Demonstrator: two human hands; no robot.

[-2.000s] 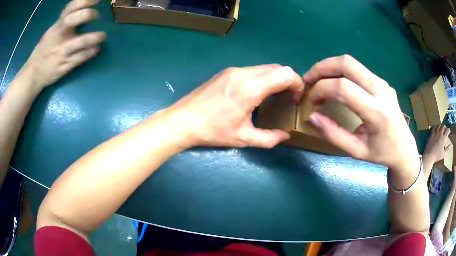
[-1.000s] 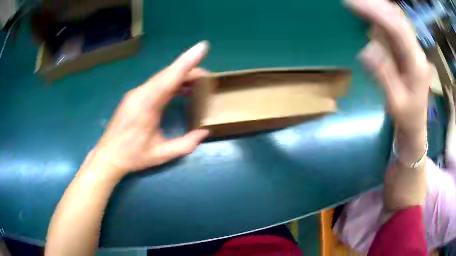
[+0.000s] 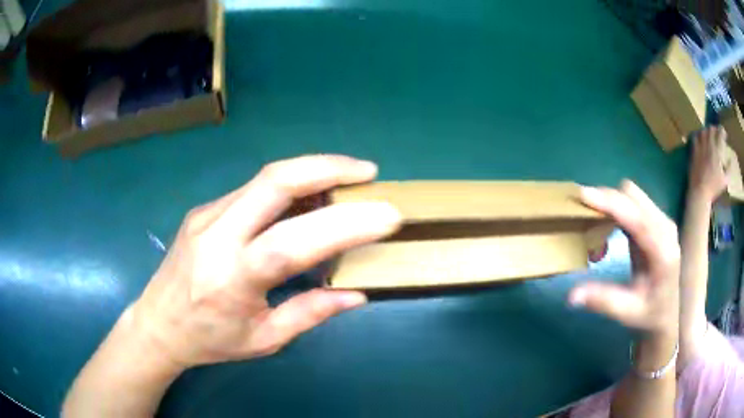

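Observation:
A brown carton (image 3: 465,261) lies in front of me, its long lid panel (image 3: 481,201) partly folded over, with a dark gap between lid and box. My left hand (image 3: 277,261) grips the carton's left end, fingers on top and thumb at the near edge. My right hand (image 3: 632,261) is at the right end, fingers touching the lid's corner and thumb apart from the box. The carton's inside is hidden. An open carton (image 3: 147,122) at the upper left holds dark items and a shiny clear bag (image 3: 103,102).
A closed carton (image 3: 673,96) stands at the upper right beside another person's hand (image 3: 708,163) and pink sleeve (image 3: 722,371). More brown boxes and tangled white cables (image 3: 710,53) are at the far right. The green table (image 3: 408,90) curves along its near edge.
The carton's lid has come from raised to partly folded over. My right hand has come down from the upper right to the carton's right end. Two seconds ago another hand was at the left.

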